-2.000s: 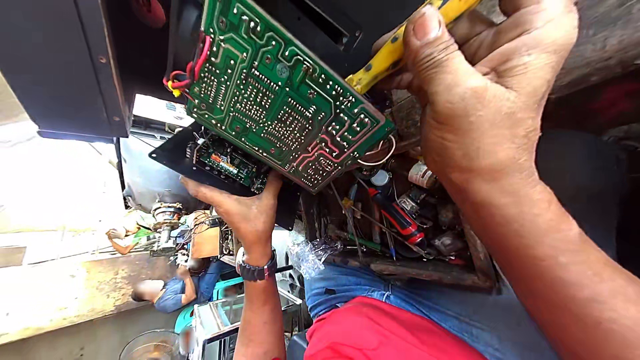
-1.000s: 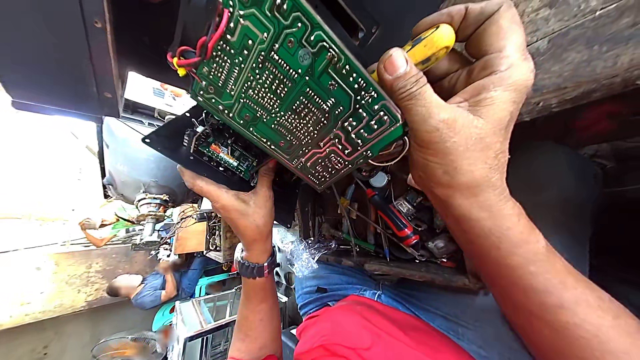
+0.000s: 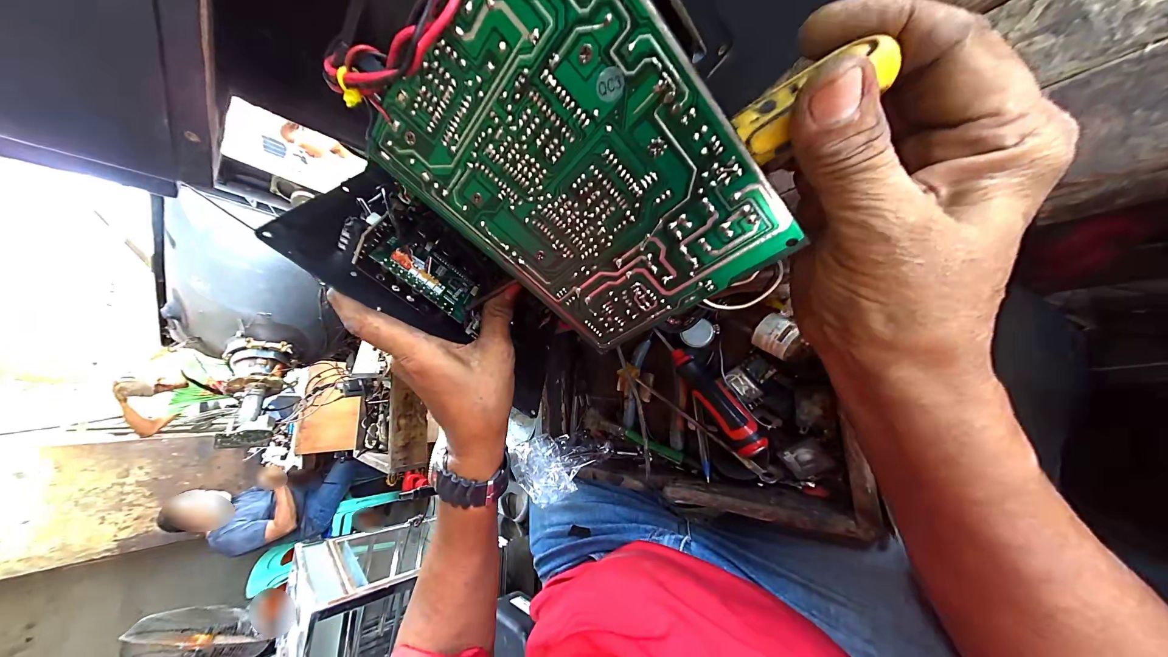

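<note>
A large green circuit board (image 3: 584, 173), solder side toward me, is tilted across the upper middle. My right hand (image 3: 922, 155) grips a yellow-handled tool (image 3: 776, 105) at the board's right edge; the tool's tip is hidden, so its kind is unclear. My left hand (image 3: 447, 383) holds a black plate (image 3: 310, 237) from below, under the board's lower left. A smaller circuit board (image 3: 424, 274) sits at that plate. Red and black wires (image 3: 392, 68) with a yellow tie run at the big board's upper left corner.
Below the board, a wooden tray (image 3: 776, 511) holds a red and black screwdriver (image 3: 721, 401) and several loose parts. Crumpled clear plastic (image 3: 552, 465) lies at its left. A black cabinet (image 3: 91, 91) stands upper left. A seated person (image 3: 265, 516) and a glass case (image 3: 356, 584) are at lower left.
My right hand has shifted its hold on the yellow tool, which stays at the board's right edge. My left hand keeps its place under the black plate.
</note>
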